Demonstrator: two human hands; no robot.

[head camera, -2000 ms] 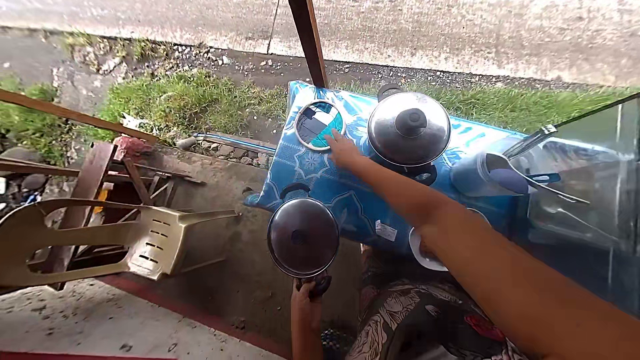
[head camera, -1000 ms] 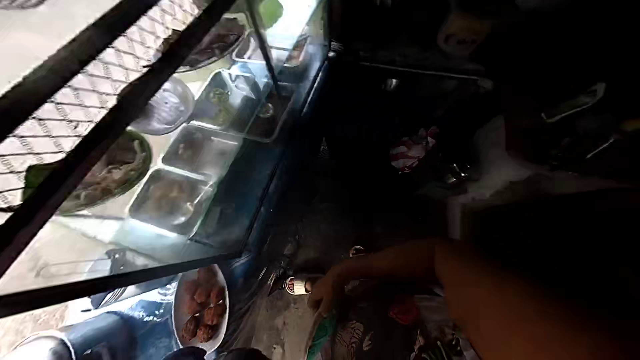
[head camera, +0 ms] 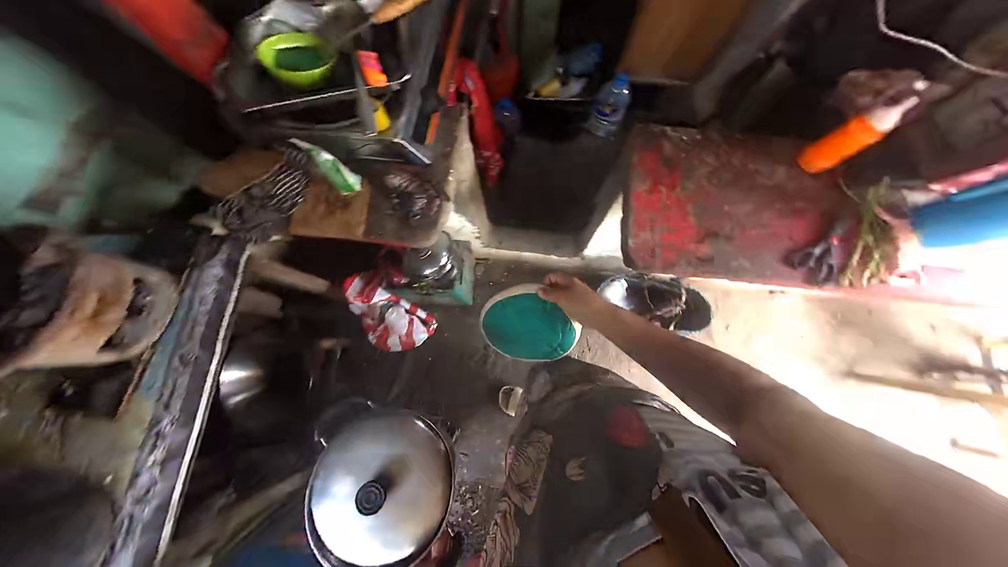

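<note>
My right hand [head camera: 563, 293] grips the edge of a flat, round teal item [head camera: 529, 327] with a cream rim, held out over the dark floor. At the lower left, near the camera, is a metal pot with a shiny lid [head camera: 382, 484] and a black knob. A small part of my left hand [head camera: 442, 545] shows at the pot's lower right side, where a handle would be; its fingers are mostly hidden. Left of the teal item lies a red-and-white striped plastic bag [head camera: 394, 319], beside a metal vessel [head camera: 433, 264] on a pale green base.
A worn red bench [head camera: 724, 205] stands at the right, with a metal bowl [head camera: 630, 295] by its lower edge. A wooden board [head camera: 331, 213], a water bottle [head camera: 610, 106] and a lime-green bowl [head camera: 296, 59] are farther off. A long ledge [head camera: 189, 394] runs along the left.
The view has swung from the blue-covered outdoor table, past a glass food case, to a dim cluttered room. Two seconds ago my right hand was at the round teal item on that table; now it holds it up.
</note>
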